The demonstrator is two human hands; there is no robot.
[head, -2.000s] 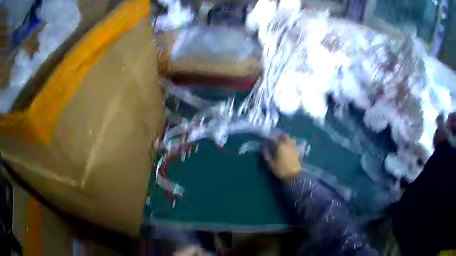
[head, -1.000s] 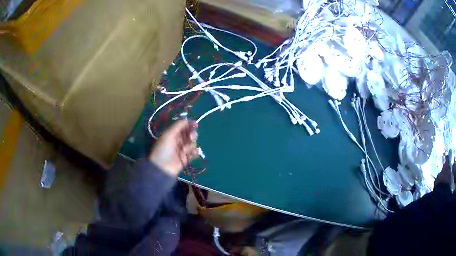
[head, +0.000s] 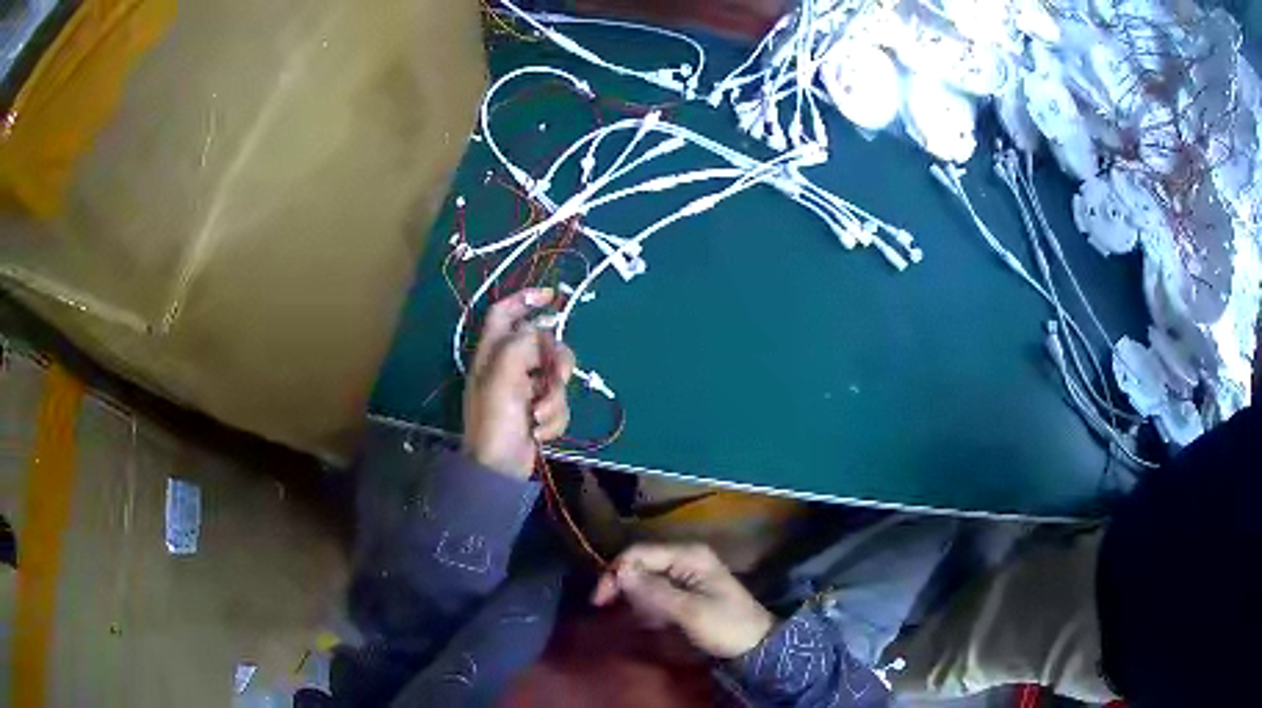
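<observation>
My left hand (head: 518, 376) is at the table's front edge, closed on thin reddish-brown wires (head: 570, 519). Small pale bits show at its fingertips. My right hand (head: 681, 592) is lower, in front of the table edge, pinching the other end of the wires, which run between both hands. White cable leads (head: 720, 208) with forked tails lie crossed on the green table (head: 775, 394) just beyond my left hand. More thin red and dark wires (head: 554, 256) lie tangled among them.
A large cardboard carton (head: 318, 180) with yellow-orange tape stands at the left. A heap of white discs (head: 1107, 208) with cords and reddish wires fills the far right. Several white leads (head: 1031, 277) lie beside it. A dark-clothed person (head: 1190, 567) is at the right edge.
A second ago only my left hand showed clearly, over the wires. Now my right hand is in view, and the wires are stretched between both hands. The view has shifted, and the leads appear higher.
</observation>
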